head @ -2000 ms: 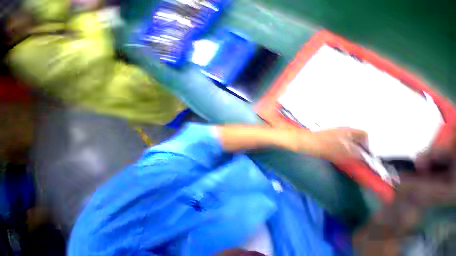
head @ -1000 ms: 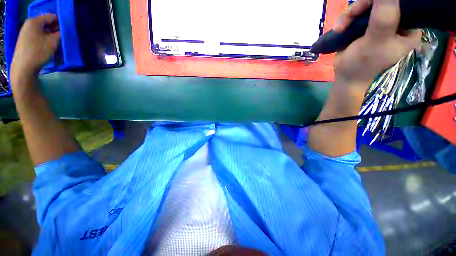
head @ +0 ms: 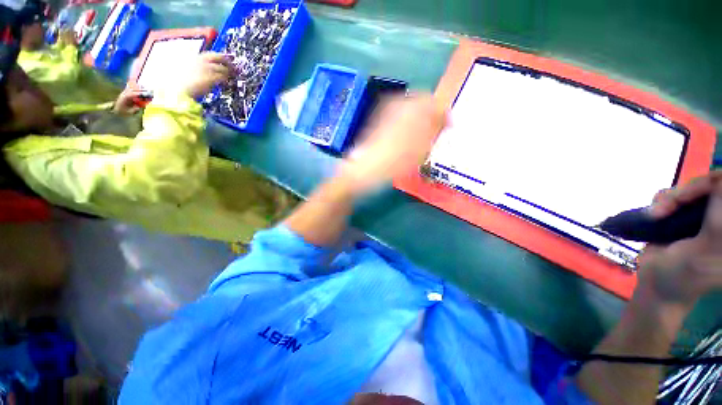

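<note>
A bright white display panel (head: 554, 150) with a thin dark frame lies on an orange-red work pad (head: 522, 241). My right hand (head: 689, 253) grips a black electric screwdriver (head: 661, 224), its tip over the panel's near edge towards the right corner. My left hand (head: 400, 138) is blurred, between the small blue parts bin (head: 328, 107) and the pad's left edge; whether it holds anything cannot be told. The small bin holds tiny parts. A black phone-like slab (head: 388, 85) lies beside it, partly hidden by my left hand.
A larger blue bin (head: 281, 59) full of silvery parts stands farther left. A person in yellow sleeves (head: 119, 170) reaches into it, beside another panel (head: 170, 63). A black cord (head: 633, 360) crosses at lower right near a bundle of thin strips (head: 697, 372).
The view has swung left. My left hand has left the small blue bin and is now near the pad's left edge. The screwdriver stays in my right hand near the panel's corner.
</note>
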